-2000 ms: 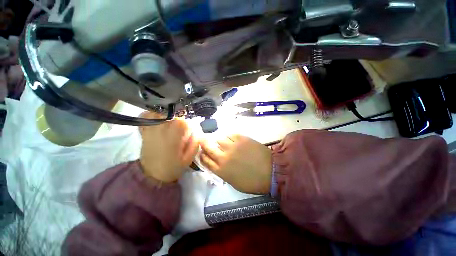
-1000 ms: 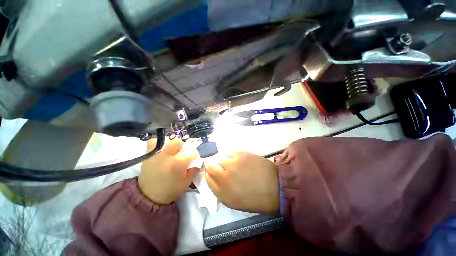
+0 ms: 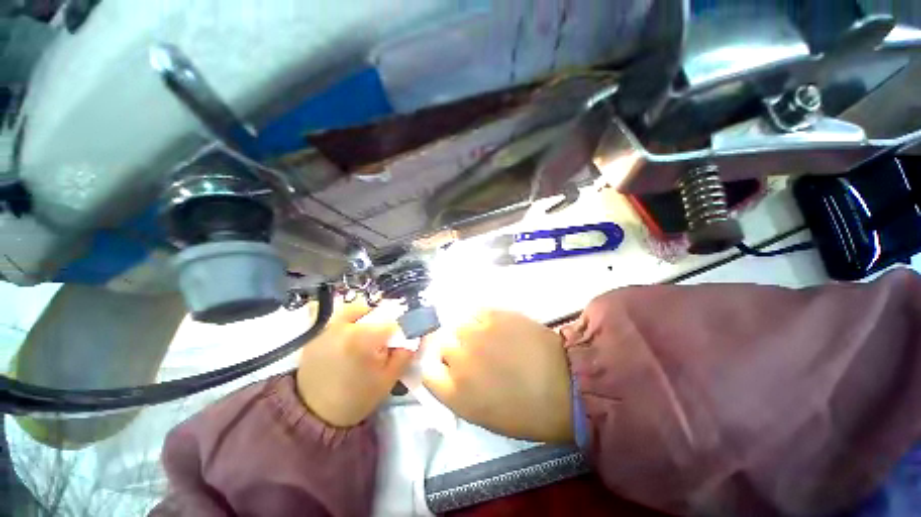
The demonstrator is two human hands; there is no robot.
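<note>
White fabric point(image 3: 429, 404) lies between my two hands, just below the presser foot and needle area point(image 3: 366, 288) of the sewing machine head point(image 3: 333, 131). My left hand point(image 3: 348, 369) is left of the needle area with its fingers bent on the fabric. My right hand point(image 3: 500, 374) is right of it, fingertips at the fabric edge under a grey-blue knob point(image 3: 419, 321). Lamp glare washes out the fingertips and the stitching point. A strip of the fabric hangs down between the hands.
Blue-handled thread snips point(image 3: 571, 241) lie right of the needle. A reddish-edged phone point(image 3: 656, 214) is behind the coil spring point(image 3: 705, 202). A black device point(image 3: 863, 222) is far right. A pale yellow round thing point(image 3: 91, 353) is left. A ruled strip point(image 3: 505, 477) runs along the front edge.
The view has moved closer to the machine head, which fills more of the frame. Both hands stay at the needle with the fabric; the strip between them has shifted slightly.
</note>
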